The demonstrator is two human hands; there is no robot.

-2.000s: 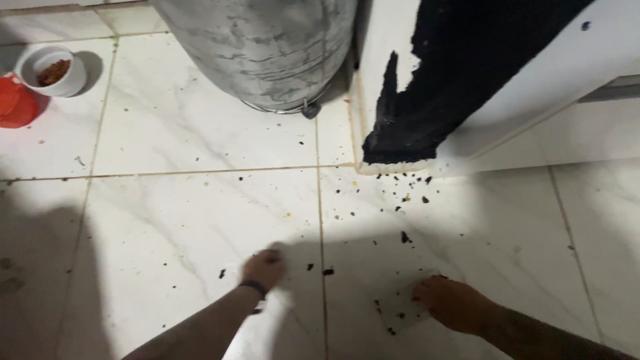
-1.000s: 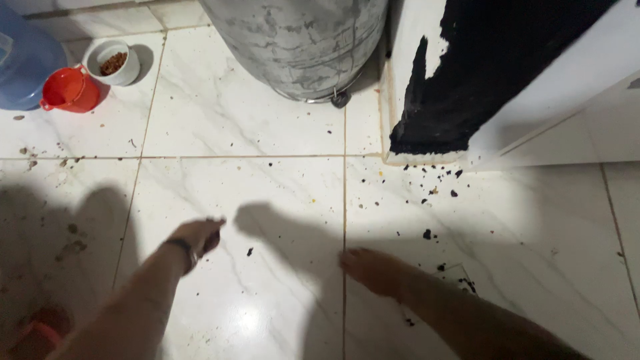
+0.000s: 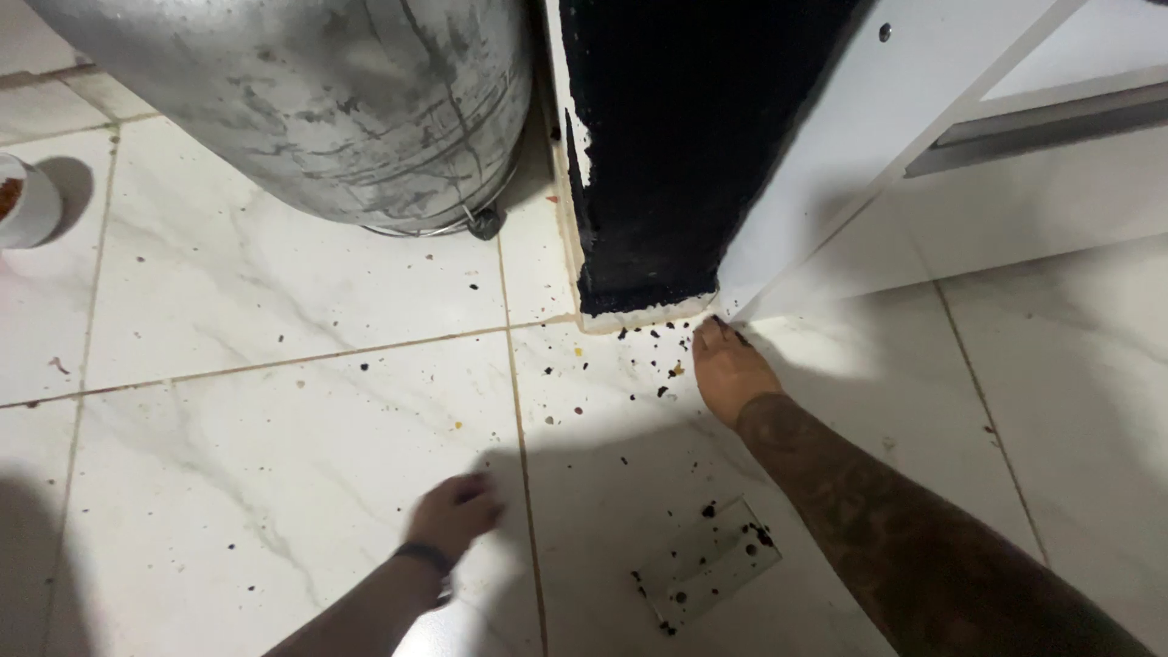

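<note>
My right hand (image 3: pixel 730 365) reaches to the floor at the foot of the black-painted wall end (image 3: pixel 675 155), beside dark crumbs (image 3: pixel 663 391) strewn on the white tiles. Small dark bits show at its fingertips; whether it grips them I cannot tell. Blurred, my left hand (image 3: pixel 456 516) hovers over the tiles at lower centre, its fingers curled and a dark band at the wrist; what it may hold is hidden. Between my forearms lies a clear rectangular plate (image 3: pixel 707 566) with dark bits on and around it.
A grey mottled metal bin (image 3: pixel 365 119) stands at upper left, close to the wall end. A white bowl (image 3: pixel 32 205) with brown contents is at the left edge. To the right is a white cabinet (image 3: pixel 849 155) with a grey handle strip.
My right hand has moved up to the foot of the black wall end. My left hand is nearer the centre of the floor than one second ago. The view has shifted closer to the wall end.
</note>
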